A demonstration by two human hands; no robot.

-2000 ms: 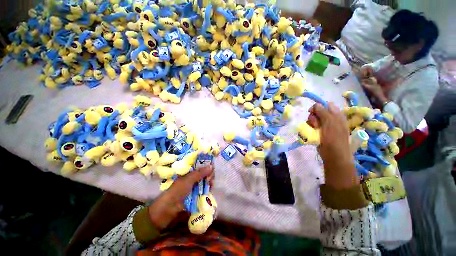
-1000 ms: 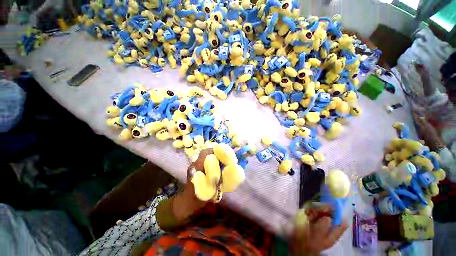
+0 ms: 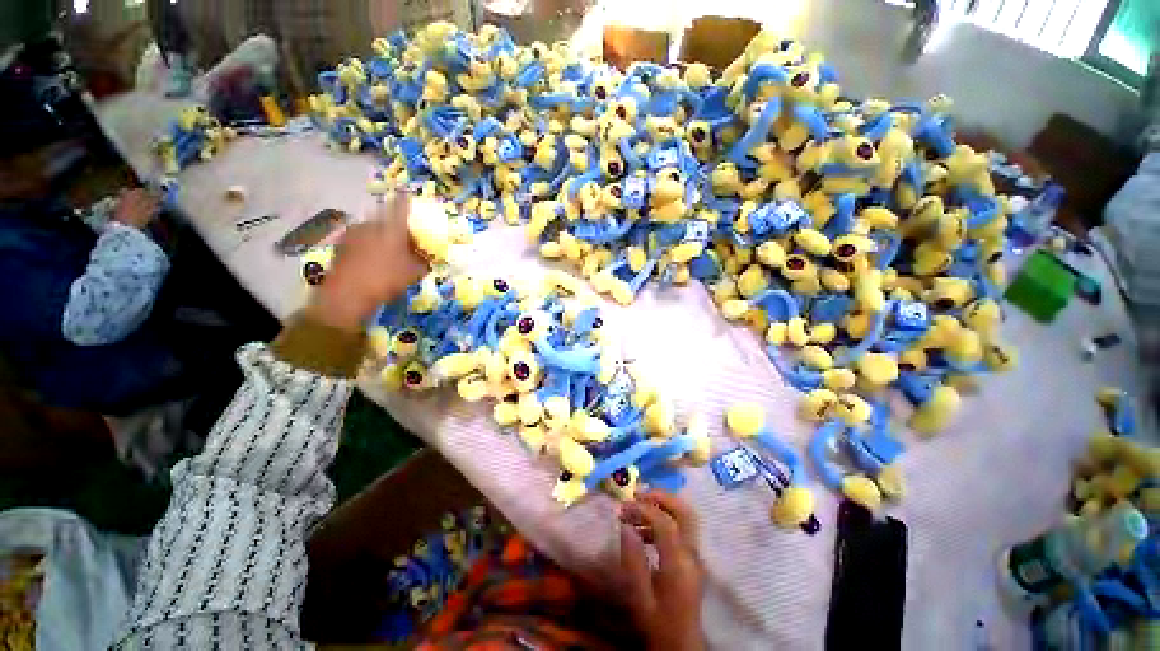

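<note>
Yellow-and-blue plush toys with dark oval eyes lie in a cluster in front of me and in a large heap behind it. My left hand, blurred, is stretched over the cluster's far left end. It is closed around a plush toy, whose yellow parts show at both sides of the hand. My right hand is at the table's near edge, just below the cluster's right end, with fingers loosely bent and nothing visible in them. Two loose toys with blue-and-white tags lie to its right.
A black phone lies right of my right hand. A clear bottle stands by more toys at the right edge. A green box is behind them. An open cardboard box is below the table edge. Another person's arm shows at left.
The view has turned left. My left hand has left the toy it held near me and reached to the cluster's far left. My right hand has moved left and no longer shows a toy.
</note>
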